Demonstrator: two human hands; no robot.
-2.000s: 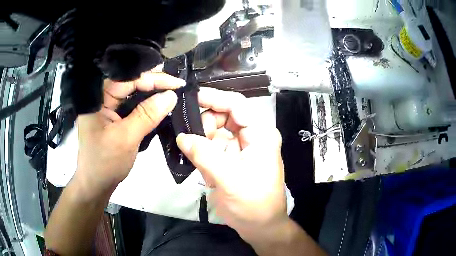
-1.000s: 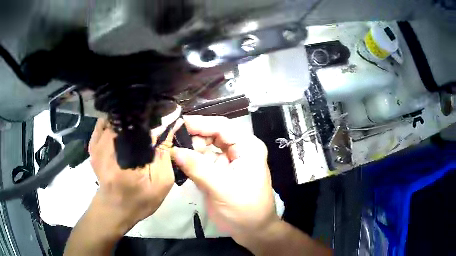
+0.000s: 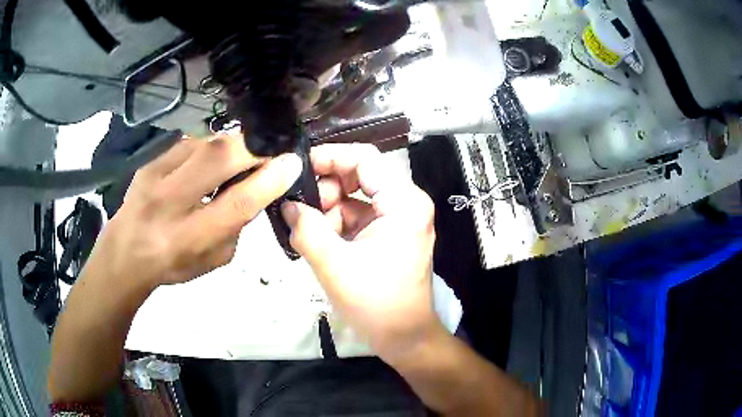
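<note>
A black sewn piece (image 3: 288,224), perhaps a zippered strip or pouch body, is held at the machine's dark needle area (image 3: 272,122). My left hand (image 3: 183,204) grips its upper left side, thumb and fingers pressed together close under the dark machine parts. My right hand (image 3: 370,236) pinches its right edge between thumb and fingers. The fingers and machine parts hide much of the piece, and the needle cannot be seen. The white tabletop (image 3: 236,313) lies below the hands.
Black looped pieces (image 3: 77,240) lie at the left. The pale machine base (image 3: 606,130) is at the right, with a white bottle with a yellow label (image 3: 606,45) on it. A blue bin (image 3: 643,277) is at lower right. A thin metal loop (image 3: 154,89) hangs upper left.
The view has shifted, and the machine head covers less of the picture than a second ago. My left hand's fingers now reach farther over the piece. Both hands keep hold of it.
</note>
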